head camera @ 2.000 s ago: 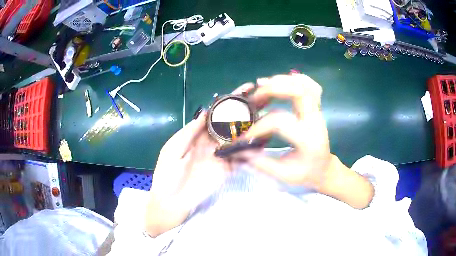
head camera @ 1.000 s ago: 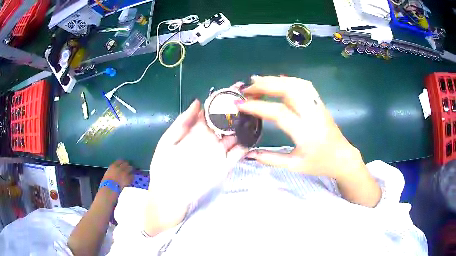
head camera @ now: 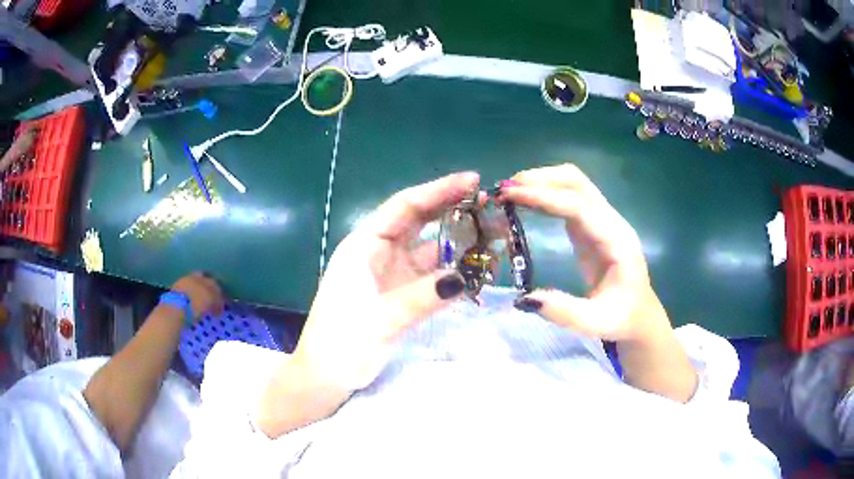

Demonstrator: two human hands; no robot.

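Note:
My left hand [head camera: 370, 271] holds the round watch case [head camera: 461, 245] on edge between thumb and fingers, above the front of the green mat. Gold-coloured parts show on the case's side facing the cover. My right hand [head camera: 599, 262] holds the dark back cover [head camera: 517, 248] on edge by its top and bottom, with small dots on its face. Case and cover stand close side by side with a narrow gap. Fine details inside are too blurred to tell.
Green bench mat [head camera: 421, 136]; red blister trays at left [head camera: 58, 178] and right [head camera: 824, 267]. Tape roll [head camera: 327, 91], power strip [head camera: 407, 54] and round tin [head camera: 565, 90] lie at the back. Another person's hand [head camera: 199, 293] with a blue wristband is at the lower left.
The case has turned from face-up to on edge and moved right. The cover has been lifted off its overlap with the case and now stands upright beside it. The camera view has shifted slightly.

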